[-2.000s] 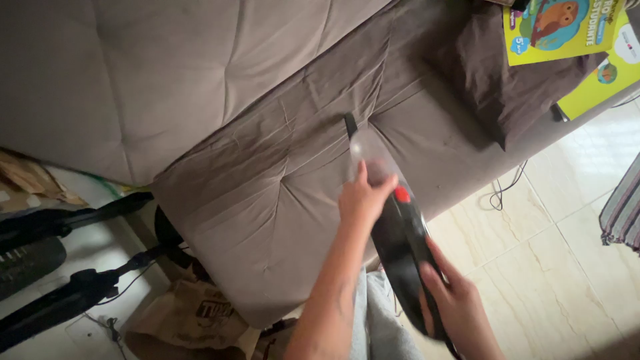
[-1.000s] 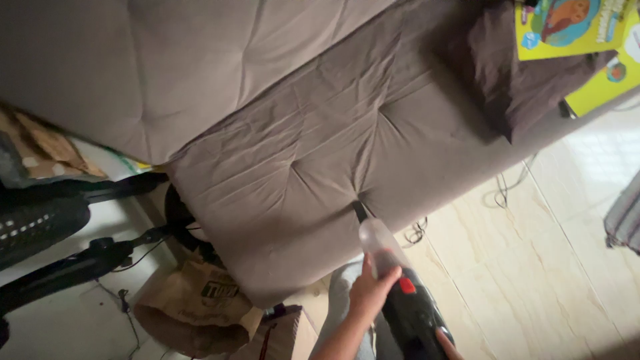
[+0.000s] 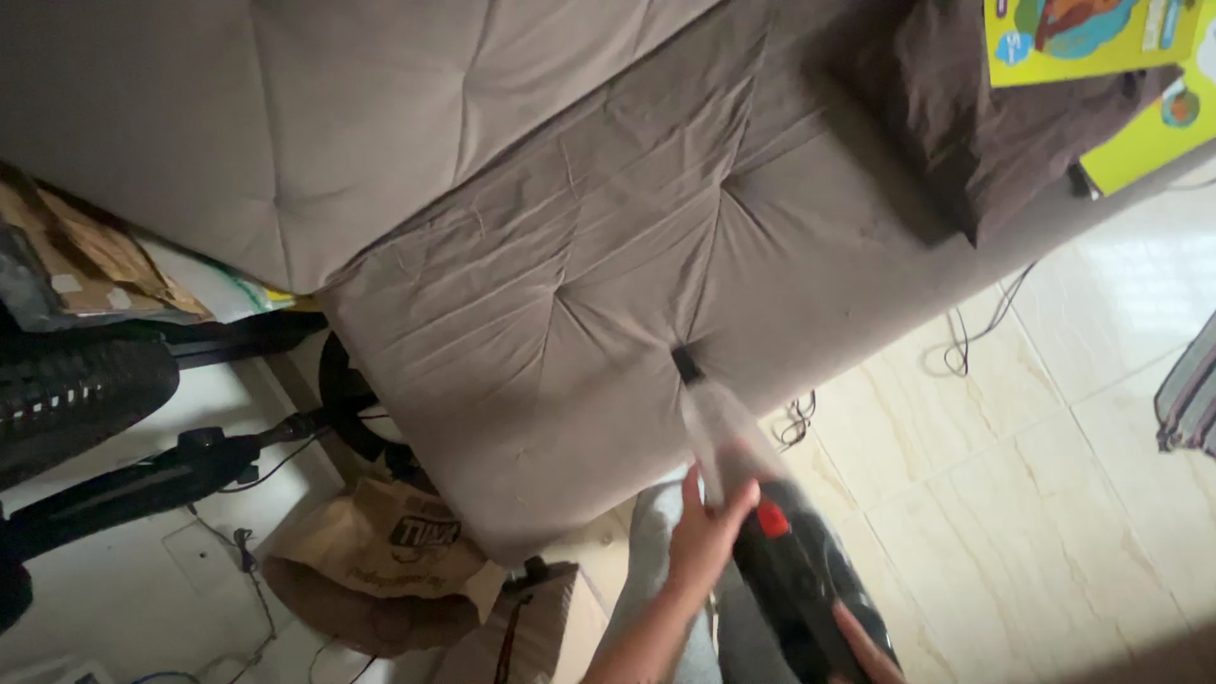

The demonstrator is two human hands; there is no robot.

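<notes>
A black handheld vacuum cleaner (image 3: 807, 579) with a clear dust cup and a red button slants across the lower middle. Its narrow black nozzle tip is at a tufted dimple of the grey-brown sofa seat (image 3: 608, 380). My left hand (image 3: 708, 532) grips the body around the clear cup, just beside the red button. Lower right, my right hand (image 3: 864, 646) holds the rear part of the vacuum, partly cut off by the frame's bottom edge. Both hands and the cup are slightly blurred.
A dark cushion or cloth (image 3: 988, 123) and yellow illustrated books (image 3: 1092, 43) lie at the seat's right end. Left stand black fan-like equipment (image 3: 85, 389), a brown paper bag (image 3: 380, 560) and a cardboard box (image 3: 532, 627). Cables (image 3: 959, 351) lie on the tiled floor (image 3: 997, 494).
The vacuum and both hands first moved down toward the seat's front edge. Since one second ago, the nozzle has stayed near the same dimple, with both hands still on the vacuum.
</notes>
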